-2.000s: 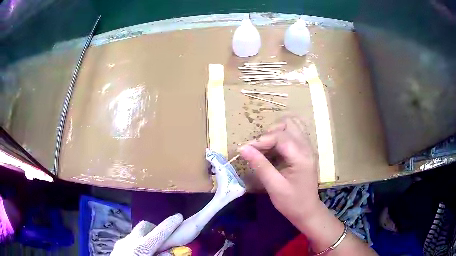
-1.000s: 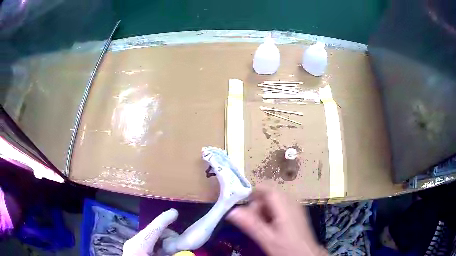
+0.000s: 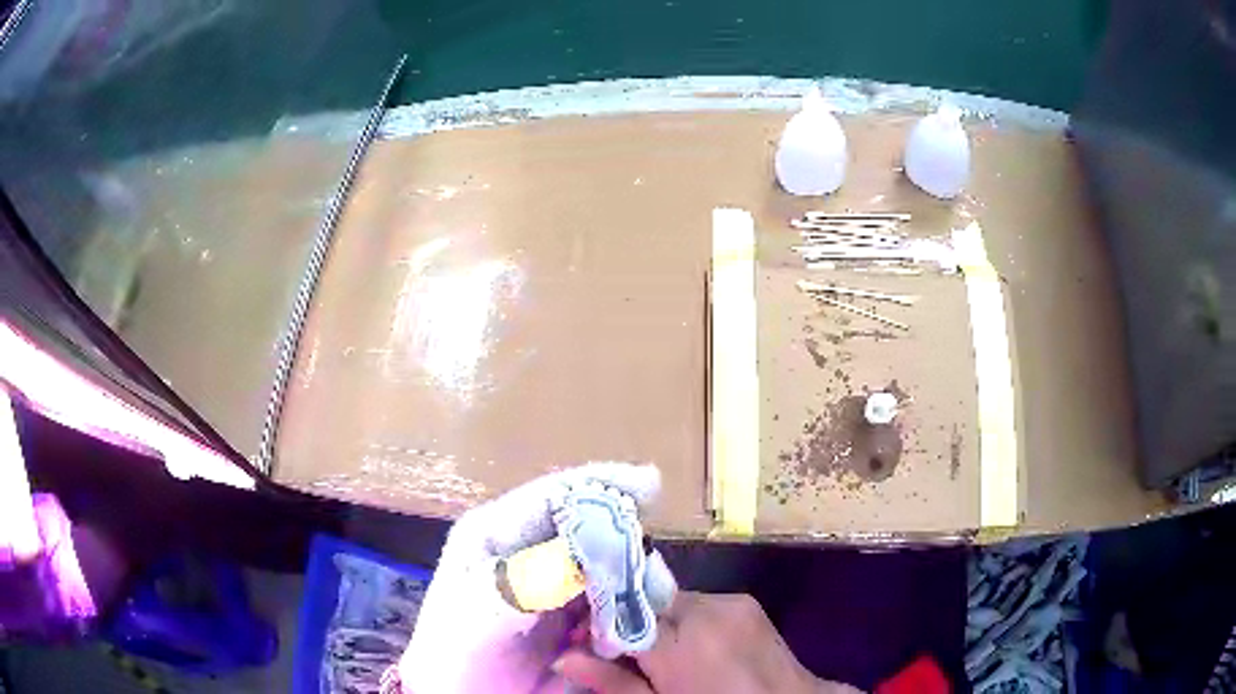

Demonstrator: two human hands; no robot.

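Observation:
A white-grey moulded limb part (image 3: pixel 609 567) is held up at the bench's near edge, its flattened, grooved end facing me. My left hand (image 3: pixel 475 583), in a white knit glove with a yellow thumb wrap, is closed around it. My bare right hand (image 3: pixel 718 648) is just below and to the right, its fingers at the underside of the part; the gloved hand and part hide some fingertips, so I cannot tell if it grips. No swab shows in either hand. A small pale pot (image 3: pixel 880 407) stands by a dark brown stain. Pale swabs (image 3: pixel 854 236) lie beyond it.
Two white squeeze bottles (image 3: pixel 812 147) stand at the far edge. Yellow tape strips (image 3: pixel 733 380) flank the swabs. A dark twisted rod (image 3: pixel 320 258) lies at left. Blue crates (image 3: pixel 320 597) with parts sit below the bench. Side panels stand left and right.
The part has moved from pointing away over the bench edge to upright facing me, with the gloved hand now wrapped around it. The right hand has moved down beside it. The view has shifted left.

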